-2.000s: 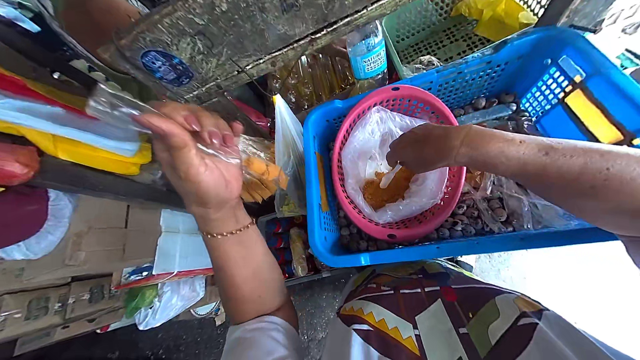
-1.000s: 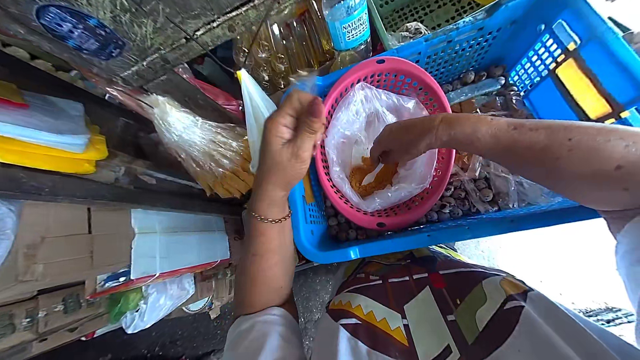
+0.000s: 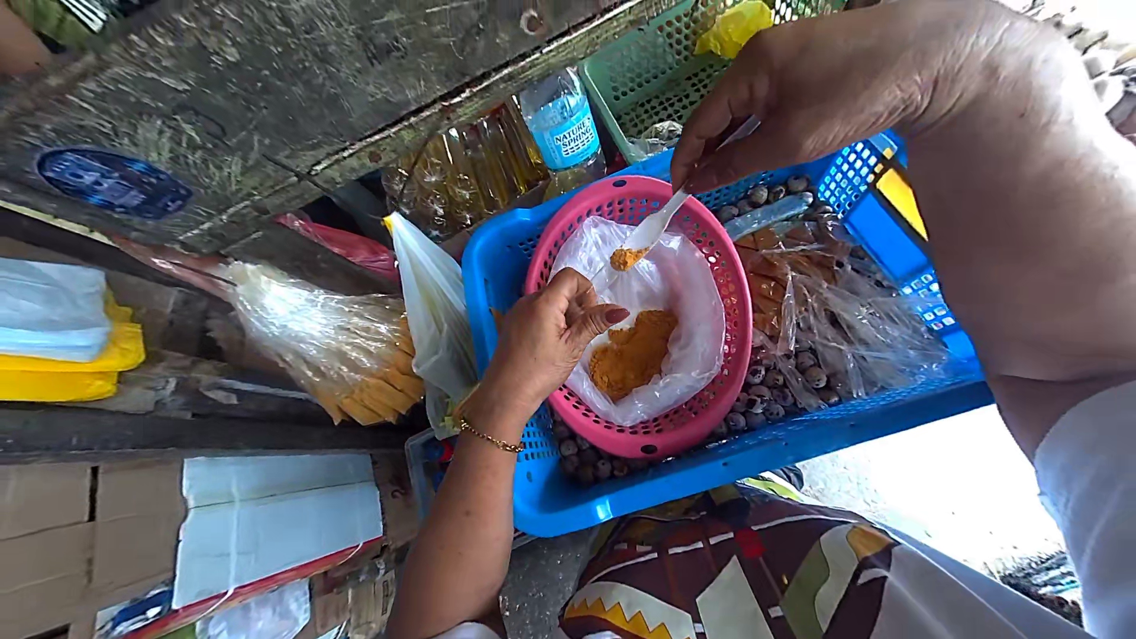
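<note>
My right hand (image 3: 763, 106) grips a white plastic spoon (image 3: 655, 225) whose tip carries orange-brown powder, above a pink perforated basket (image 3: 738, 328). Lining that basket is a clear plastic bag (image 3: 701, 355) with a heap of the same powder (image 3: 635, 353) in it. At the basket's left side my left hand (image 3: 550, 333) pinches thumb and finger together near the spoon tip, on what looks like a thin clear plastic bag (image 3: 605, 275), hard to make out. The pink basket rests in a blue plastic crate (image 3: 621, 497) over small round brownish items (image 3: 772, 395).
Clear packets with orange-brown contents (image 3: 790, 293) lie in the crate's right part. Filled packets (image 3: 328, 342) hang in a bunch at left, beside a white plastic bag (image 3: 430, 311). Behind stand a labelled plastic bottle (image 3: 561, 124), bottles of yellowish liquid (image 3: 470, 169) and a green basket (image 3: 621, 89).
My right hand has lifted the spoon out of the powder. My left hand has come from the left to the pink basket; the clear bag it held two seconds ago is now barely visible.
</note>
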